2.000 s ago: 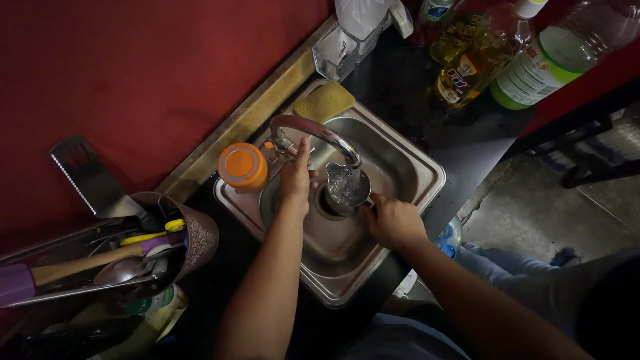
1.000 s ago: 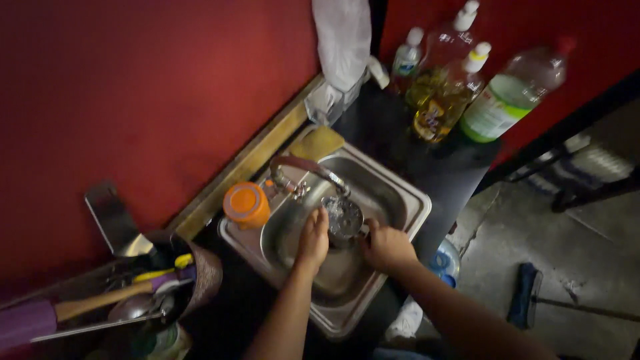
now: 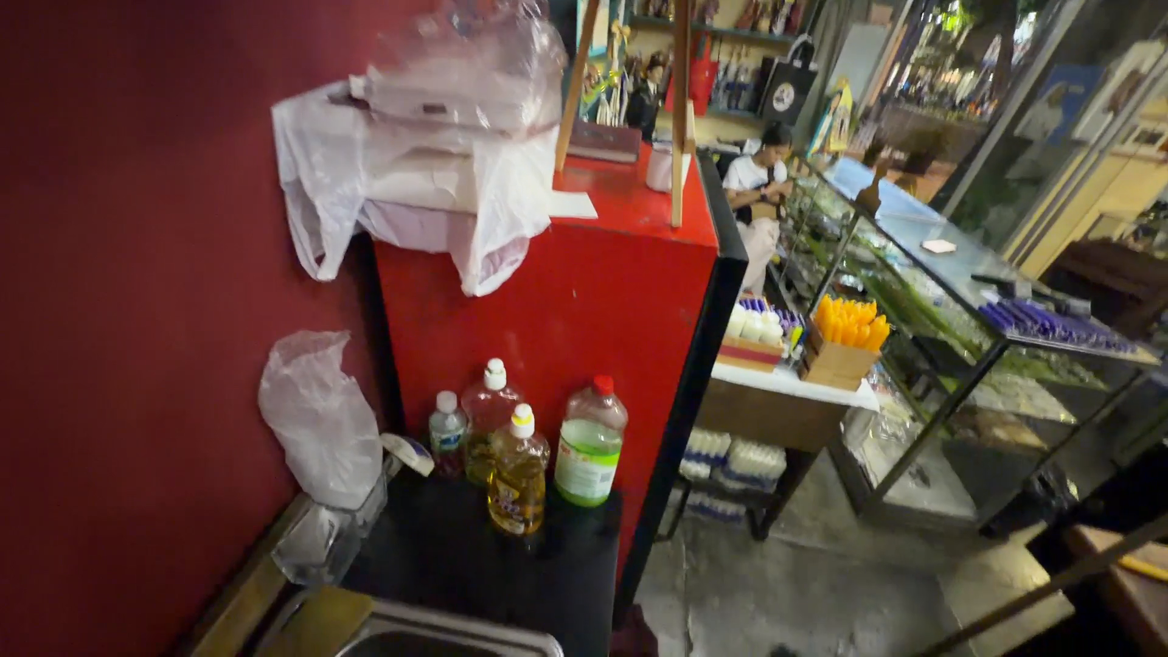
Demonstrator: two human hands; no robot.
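Observation:
Neither my left hand nor my right hand shows in the head view now. At the bottom edge only the back rim of the steel sink (image 3: 474, 631) is visible, with a yellow-green sponge (image 3: 327, 622) on its corner. The faucet, the metal cup and the orange-lidded container are out of view. On the black counter behind the sink stand a bottle of amber liquid with a yellow cap (image 3: 517, 474), a bottle of green liquid with a red cap (image 3: 589, 445), a white-capped bottle (image 3: 493, 401) and a small bottle (image 3: 447, 433).
A clear plastic container (image 3: 319, 545) with a plastic bag (image 3: 321, 415) stands by the red wall. Beyond the counter rises a red cabinet (image 3: 547, 319) bearing bagged items. Farther right are a box of orange objects (image 3: 839, 360), glass display cases (image 3: 940, 328) and a seated person (image 3: 759, 196).
The view has swung up and away from the sink. Both hands and the metal cup between them, seen under the faucet before, are out of frame.

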